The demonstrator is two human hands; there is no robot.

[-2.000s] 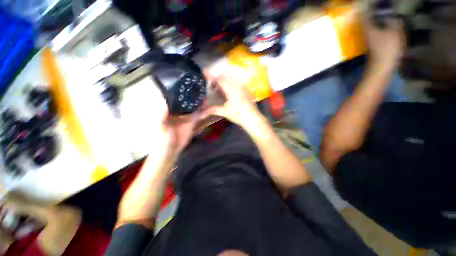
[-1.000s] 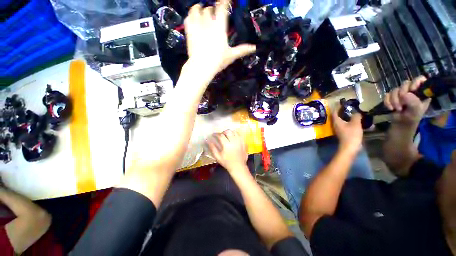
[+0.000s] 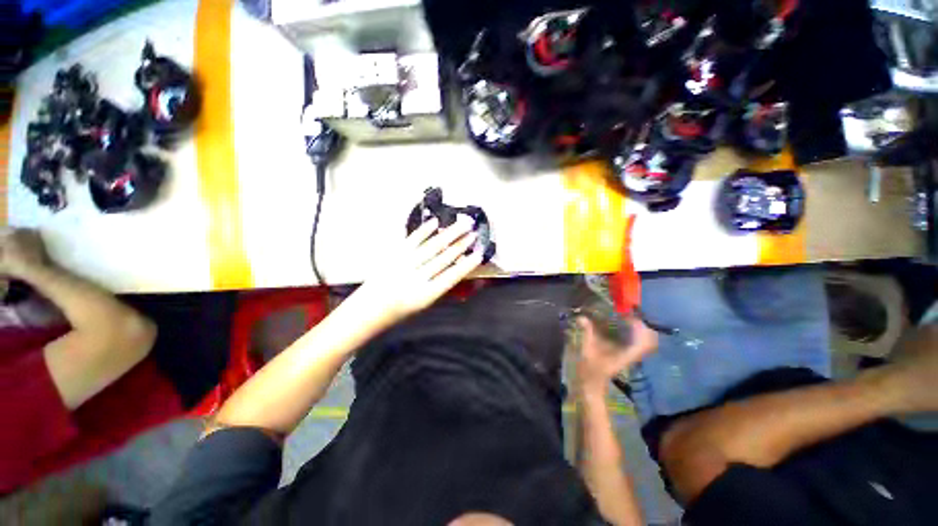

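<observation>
A black rounded housing stands on the white bench near its front edge. My left hand lies over it, fingers stretched across its top and hiding much of it. A small black part sticks up at its back. A red-handled tool is at the bench's front edge, beside the orange tape, its lower part beyond the edge. My right hand is below the bench edge, at the tool's lower end, thumb and fingers apart. It is blurred, and I cannot tell if it touches the tool.
Part-built units crowd the back right. One oval unit stands at the right. A grey metal box and a black cable are behind my left hand. Black parts cluster at left. People sit on both sides.
My left hand has come down from its raised reach over the back units and is now on a housing near the edge. My right hand has moved right and off the bench. The view has shifted.
</observation>
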